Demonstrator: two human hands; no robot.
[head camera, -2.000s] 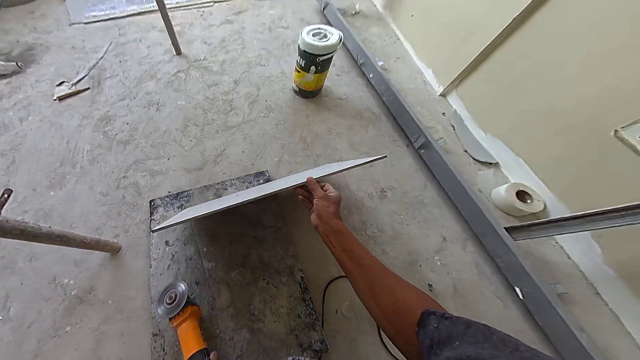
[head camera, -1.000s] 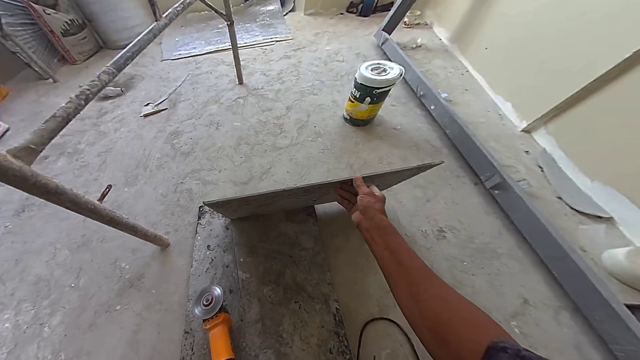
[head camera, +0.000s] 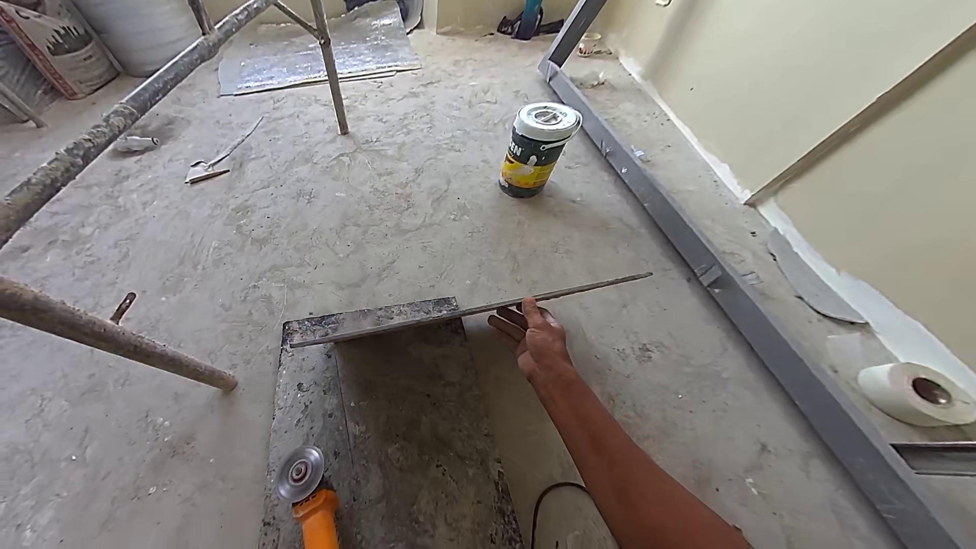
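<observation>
My right hand (head camera: 538, 335) holds a thin flat panel (head camera: 595, 287) by its edge, thumb on top and fingers beneath. The panel is seen nearly edge-on; its left end is over the far end of a stained dark board (head camera: 412, 435) on the floor, and its right end reaches past the board. Whether the left end touches the board I cannot tell. At the bottom, an angle grinder with an orange body (head camera: 317, 518) and a round disc shows over the board's left side. My left hand is not visible, and the grinder's rear is cut off by the frame.
A paint bucket (head camera: 540, 149) stands beyond the panel. A long grey metal bar (head camera: 671, 221) runs along the right, near a white tape roll (head camera: 915, 393). Scaffold poles (head camera: 114, 335) cross the left. A dark cable (head camera: 543, 496) curves beside my forearm. A scraper-like tool (head camera: 207, 171) lies farther off.
The panel has tilted from showing its broad face to nearly edge-on, still in my right hand. Part of my left hand showed by the grinder two seconds ago. The view has shifted.
</observation>
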